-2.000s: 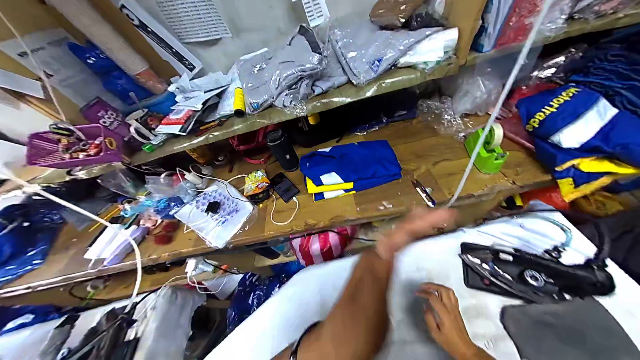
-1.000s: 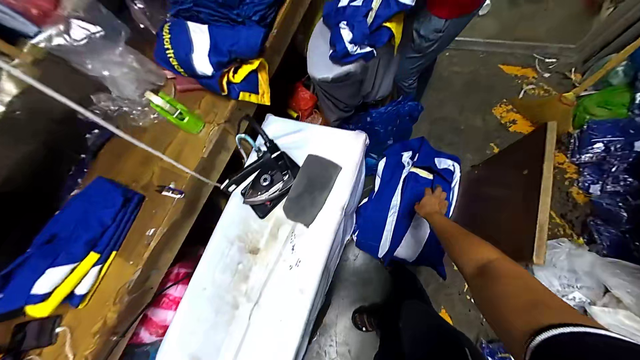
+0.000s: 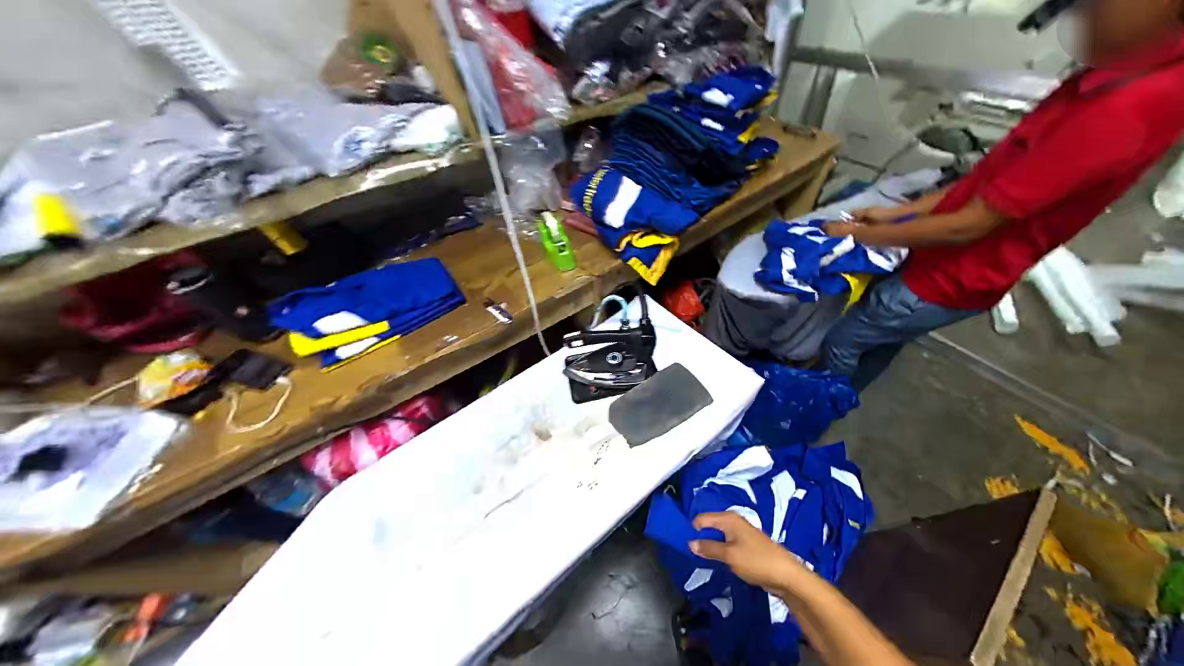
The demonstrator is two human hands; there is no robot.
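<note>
My right hand (image 3: pixel 745 550) grips an edge of a blue garment with white strips (image 3: pixel 786 499), part of a heap beside the right edge of the white padded ironing table (image 3: pixel 444 490). My left hand is out of view. At the table's far end a black iron (image 3: pixel 610 361) rests beside a dark grey pad (image 3: pixel 660 403). A folded blue garment with white and yellow bands (image 3: pixel 370 305) lies on the wooden bench at the left.
A person in a red shirt (image 3: pixel 1045 185) handles a similar garment (image 3: pixel 819 259) at the right. A white cord hangs over the wooden bench (image 3: pixel 481 296), where a green tape dispenser (image 3: pixel 555 242) stands. A brown board (image 3: pixel 925 564) leans low at right.
The view has swung right, then partly back left. Both hands were over the white table two seconds ago; my right hand is now at the heap of blue garments, raising a blue edge.
</note>
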